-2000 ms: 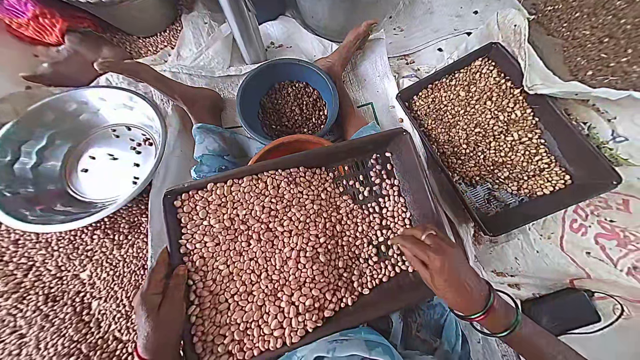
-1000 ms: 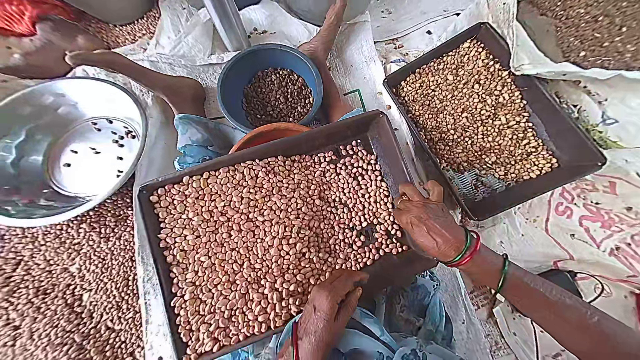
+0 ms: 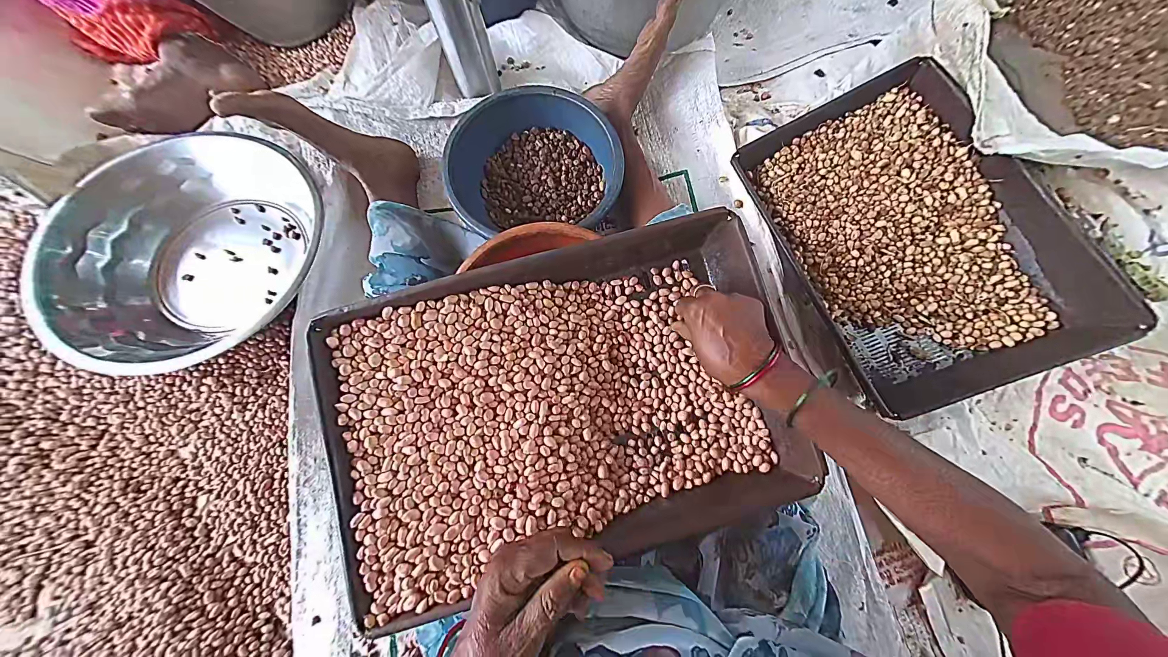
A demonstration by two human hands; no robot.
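Note:
A dark rectangular tray full of pinkish-brown seeds, possibly nuts or beans, lies tilted before me. My right hand reaches over its right part, with curled fingers touching the seeds near the far right corner; whether anything is between the fingertips is hidden. At the tray's near edge is my left hand, fingers bent together over the rim; its grasp is unclear. Beyond the tray, a blue bowl holds darker seeds, and an orange bowl is partly covered by the tray.
A steel basin with a few dark bits stands at left on a seed heap. A second dark tray of tan seeds lies at right. My feet and another person's foot show beyond. Printed sacking and a black cable lie right.
My left hand has gone from the tray's left edge to its near edge. The right hand has moved from the tray's right side toward its far right part.

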